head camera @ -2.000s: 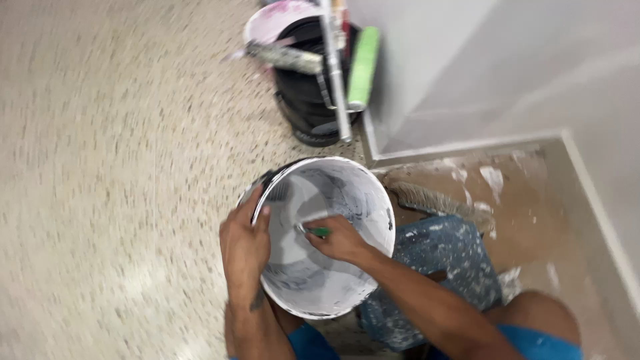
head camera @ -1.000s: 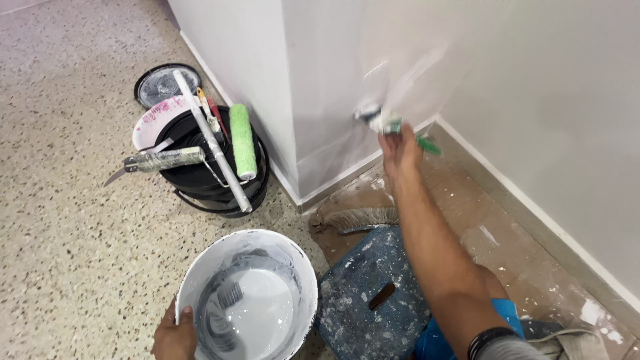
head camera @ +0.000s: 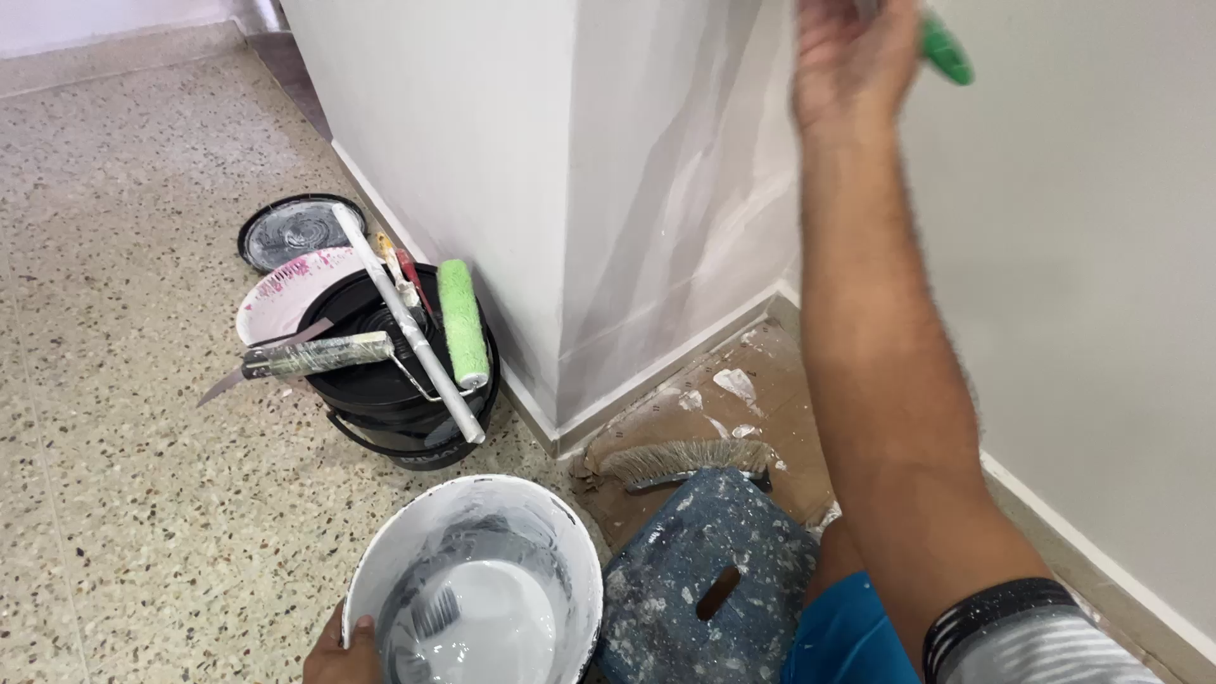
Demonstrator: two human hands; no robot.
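Note:
My right hand [head camera: 855,57] is raised at the top of the view, in front of the wall corner, shut on a paintbrush whose green handle [head camera: 947,47] sticks out to the right. The brush's bristles are hidden or out of view. My left hand [head camera: 344,651] grips the rim of a white plastic bucket [head camera: 366,579] at the bottom, thumb over the edge. Light grey paint [head camera: 508,617] lies in the bucket, with brush marks on its inner wall. Fresh grey streaks show on the wall [head camera: 655,218] left of my right forearm.
A black lidded bucket [head camera: 399,427] bears a green paint roller [head camera: 463,323], a used roller [head camera: 318,354] and a whitish pole [head camera: 408,323]. Behind lies a paint-smeared lid [head camera: 299,233]. A paint-spotted blue stool [head camera: 665,579] stands beside a bristle broom head [head camera: 679,461] on brown floor covering [head camera: 646,418].
My right hand was inside the bucket two seconds ago, then at the wall with the brush; now it is higher up. My left hand stays at the bucket rim. The view has shifted.

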